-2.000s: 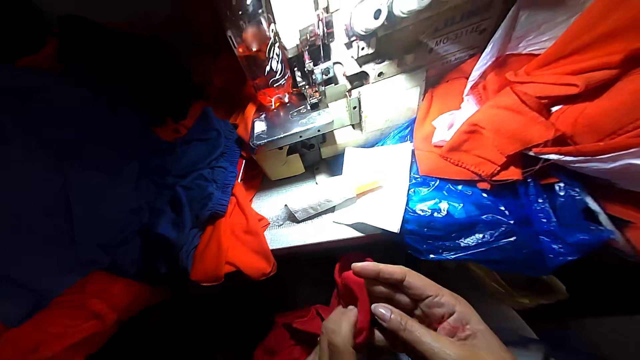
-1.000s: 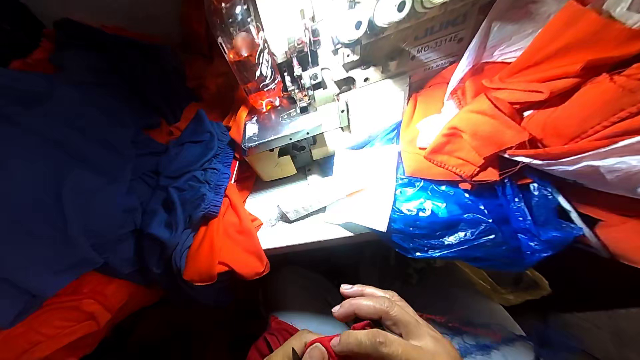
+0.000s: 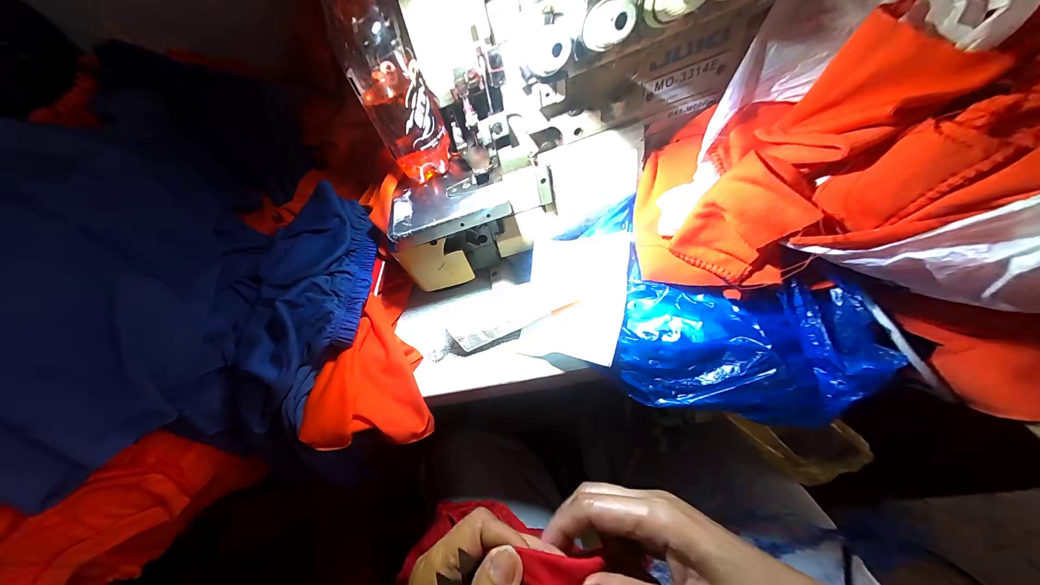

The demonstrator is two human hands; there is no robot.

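Low in the view, over my lap, lies a dark red cloth (image 3: 561, 566). My left hand (image 3: 479, 548) pinches its edge between thumb and fingers. Close beside it on the right, my right hand (image 3: 658, 528) has curved fingers on the same cloth, the fingertips near those of the left. The lower parts of both hands are cut off by the frame's bottom edge. Beyond them stands a Juki overlock sewing machine (image 3: 487, 154), strongly lit, with its metal cloth plate (image 3: 447, 213) facing me.
A bottle of red liquid (image 3: 406, 122) stands by the machine. Paper (image 3: 581, 301) lies on the white table (image 3: 504, 378). Navy garments (image 3: 284, 301) and orange cloth (image 3: 366, 390) pile at left. More orange fabric (image 3: 747, 195) rests above a blue plastic bag (image 3: 731, 349) at right.
Both hands have moved lower in the view with the red cloth. My right hand, more spread two seconds ago, now has its fingers bent down onto the cloth.
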